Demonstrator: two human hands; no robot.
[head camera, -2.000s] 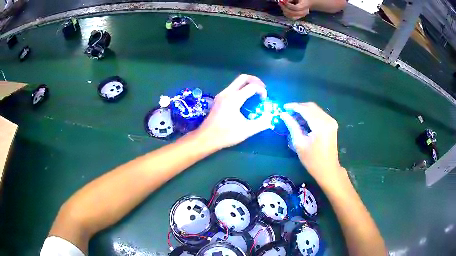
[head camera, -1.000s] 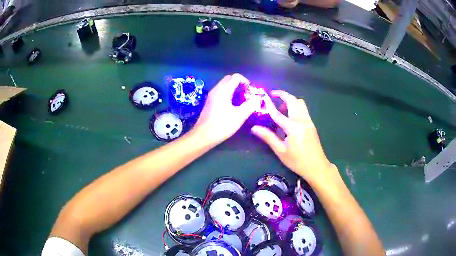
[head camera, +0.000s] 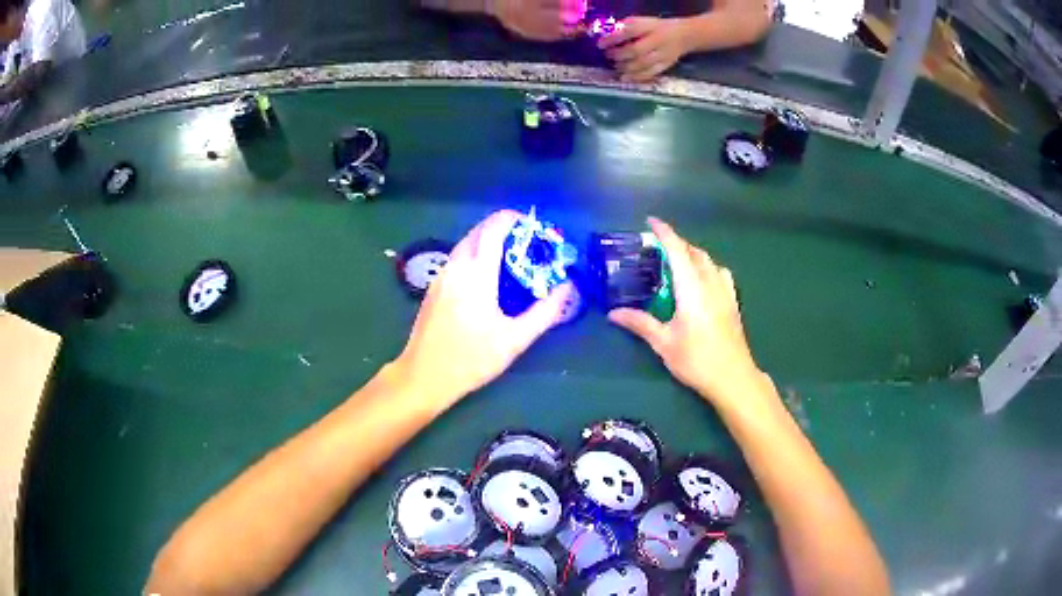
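My left hand (head camera: 472, 309) grips a black housing whose open top shows a circuit board (head camera: 538, 256) glowing blue. My right hand (head camera: 699, 314) holds a second black housing (head camera: 630, 270) on its side, with a green glow at its right end by the fingers. The two housings are close together, with a narrow gap between them. A pale cover (head camera: 424, 268) lies just behind my left hand, partly hidden. Part of another pale disc shows below the lit board at my left fingertips. Pale covers with red wires (head camera: 522, 503) are heaped nearest me.
Housings (head camera: 549, 126) and covers (head camera: 209, 290) are spread over the green surface (head camera: 291, 384). A carton (head camera: 29, 361) is at the left edge. A metal rail (head camera: 384, 77) runs along the far side, with a metal post (head camera: 899, 82) at right. Another person's hands (head camera: 646, 44) hold a pink-lit unit opposite.
My hands have moved apart. My left hand now holds the blue-lit unit that stood beside it, and my right hand holds the other unit. The far parts have shifted right.
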